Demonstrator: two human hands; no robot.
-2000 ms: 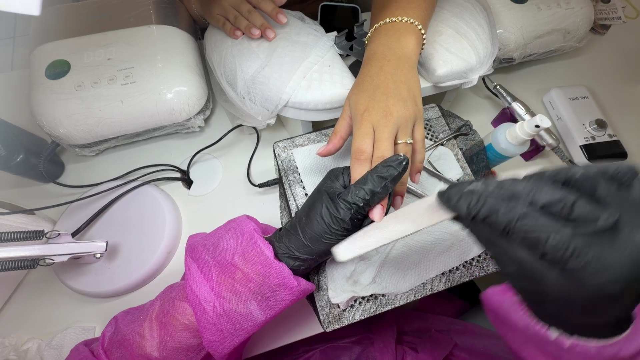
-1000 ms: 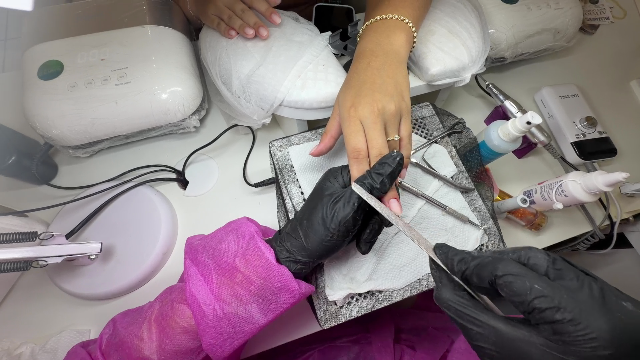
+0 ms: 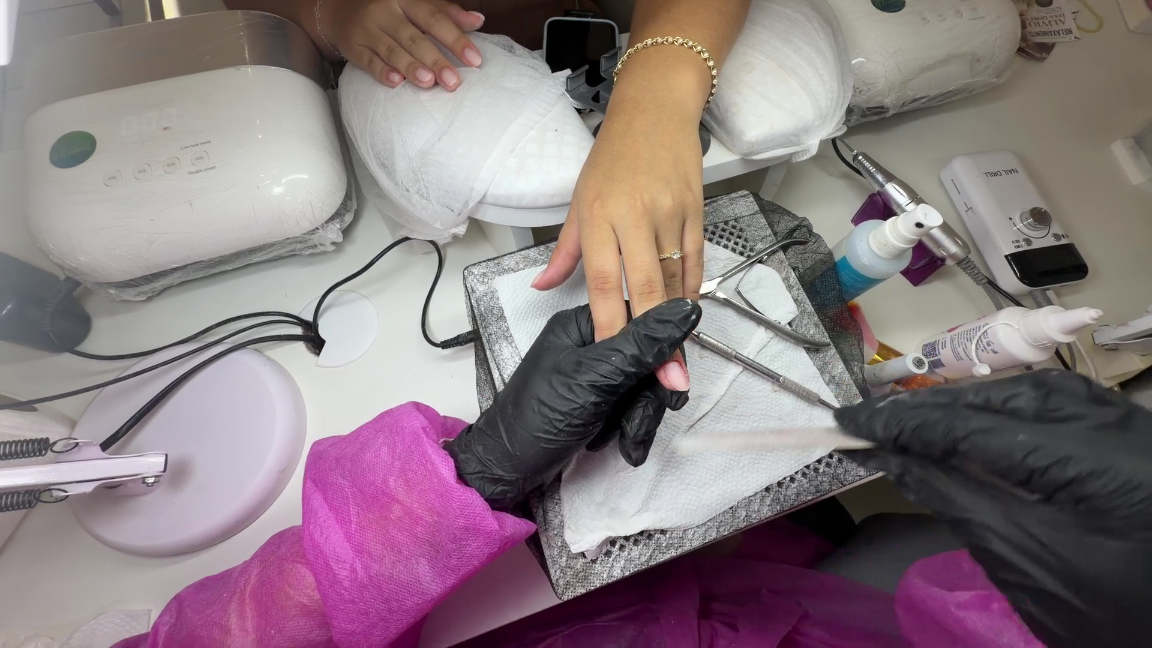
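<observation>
My left hand, in a black glove, holds a finger of another person's hand, which wears a ring and a gold-coloured bracelet. A pink-tinted nail shows just past my thumb. To the right, my gloved right hand grips a pale nail file, blurred, its tip apart from the held finger. Beneath them a white paper towel lies on a grey mesh-topped nail dust collector. Cuticle nippers and a metal manicure tool rest on the towel.
The person's other hand rests on a wrapped white cushion. A plastic-wrapped nail lamp and a round lamp base stand left. At right are a spray bottle, a white nozzle bottle and a nail drill unit.
My right hand has moved right with the file. The file crossed near the held finger one second ago and is now away from it. My left hand keeps its hold.
</observation>
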